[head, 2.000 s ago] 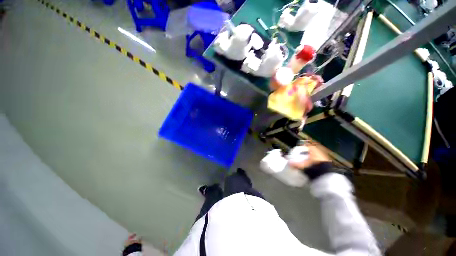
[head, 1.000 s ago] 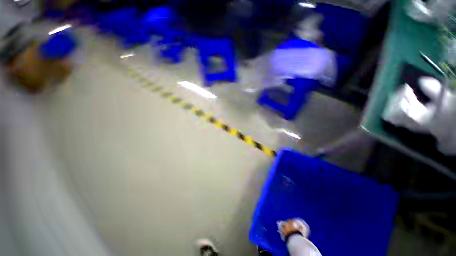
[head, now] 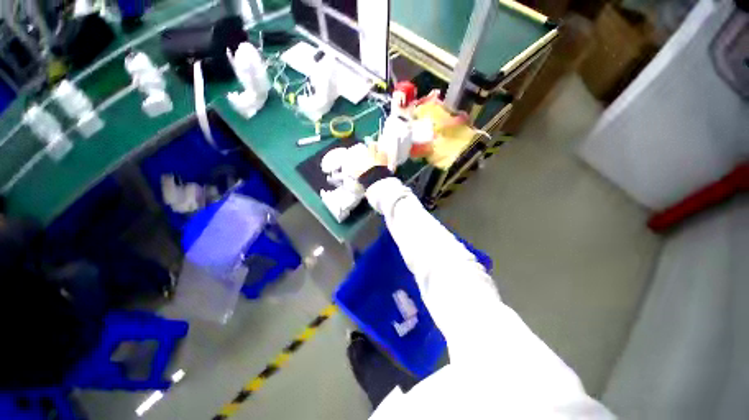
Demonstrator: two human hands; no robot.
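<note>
My right hand (head: 376,161) reaches over the bench's front edge among white security cameras. One camera (head: 343,199) lies on the black mouse pad (head: 313,171) just below the hand, and another (head: 397,136) stands beyond it. The fingers overlap the white shapes and are blurred, so I cannot tell whether they grip one. Another white camera (head: 404,312) lies in the blue crate (head: 369,283) on the floor, below my right arm. My left hand is out of the picture.
The green bench (head: 267,135) holds a yellow tape roll (head: 342,126), a marker (head: 309,140), a keyboard and more cameras. A red-capped bottle and a yellow-orange item (head: 450,139) stand at its right end. Blue stools (head: 275,261), one under clear plastic (head: 228,234), are at left.
My right hand has moved from inside the crate up to the bench. A white camera now shows lying in the crate. The view has turned towards the bench.
</note>
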